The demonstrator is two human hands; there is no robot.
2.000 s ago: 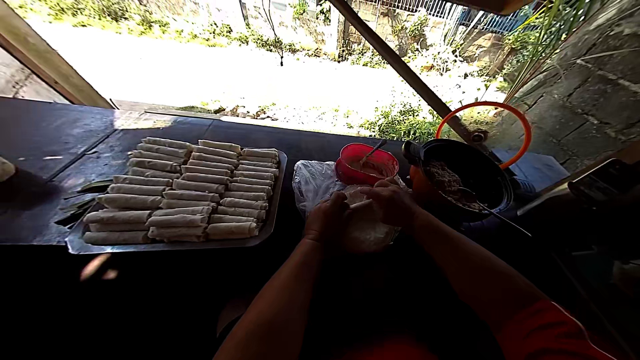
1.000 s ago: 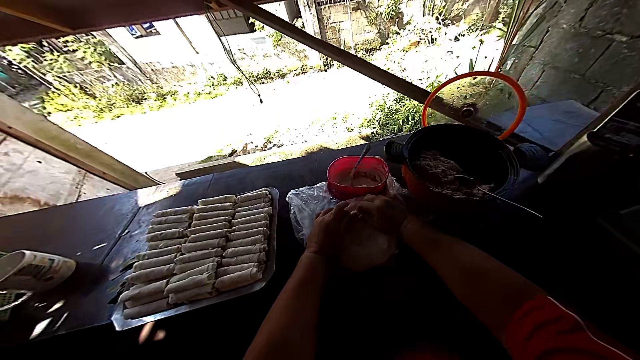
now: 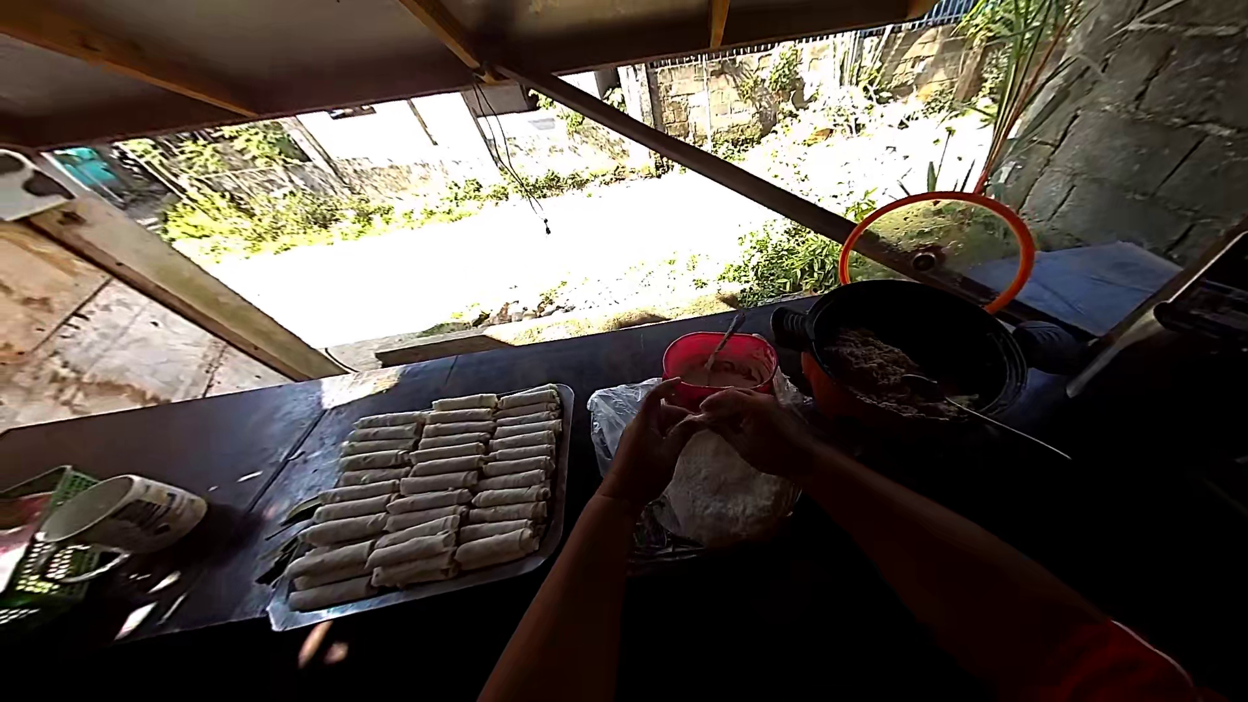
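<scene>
My left hand [image 3: 648, 441] and my right hand [image 3: 756, 426] meet at the fingertips in front of a red plastic bowl [image 3: 694, 392], above a stack of pale round wrappers [image 3: 726, 492] on clear plastic. Shadow hides whether anything is pinched between the fingers. The bowl holds a pale mixture and a spoon [image 3: 726, 336]. On the left, a metal tray [image 3: 563, 507] carries several rows of rolled wrappers [image 3: 444, 463]. To the right stands a dark pot [image 3: 921, 292] with ground filling [image 3: 871, 363] and a long-handled metal spoon [image 3: 1009, 426] in it.
An orange-rimmed glass lid [image 3: 1031, 255] stands upright behind the pot. A white plastic bucket [image 3: 146, 512] lies tipped beside a green basket [image 3: 73, 483] at the far left. A slanting beam [image 3: 682, 151] crosses beyond the dark table [image 3: 390, 385]; a block wall [image 3: 1131, 156] rises at right.
The view has tilted upward and shifted left, bringing in the bucket and basket. My hands have come up off the wrapper stack to the front of the red bowl.
</scene>
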